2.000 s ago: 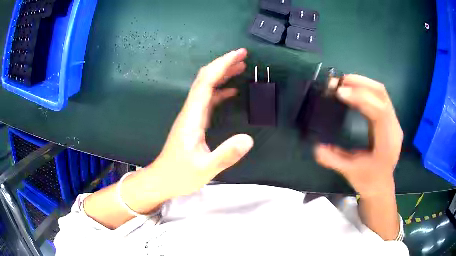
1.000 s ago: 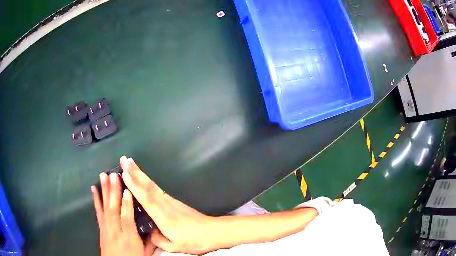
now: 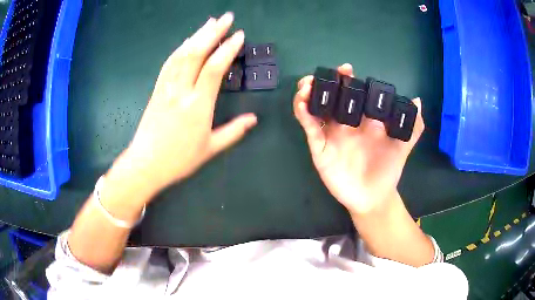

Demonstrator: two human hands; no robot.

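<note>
My right hand [image 3: 363, 158] is palm up and holds several black power adapters [image 3: 351, 102] in a slightly uneven row across its fingers. Each shows a small light slot-like mark on its upward end; their pins are not visible. My left hand [image 3: 182, 111] is spread, with nothing in it, over the bench left of centre. Its fingers partly cover a block of black adapters [image 3: 260, 77] standing pins up on the bench. How many are under the fingers is hidden.
A blue bin [image 3: 60, 117] at the left edge holds rows of black adapters, pins up. Another blue bin [image 3: 490, 105] stands at the right with no adapters visible inside. A tiny pale scrap [image 3: 423, 8] lies on the green bench top [image 3: 234, 205]. Yellow-black floor tape shows lower right.
The view has swung back left. My hands, pressed together around adapters a second ago, are apart; the right now holds the row of adapters palm up, and the left is spread and empty.
</note>
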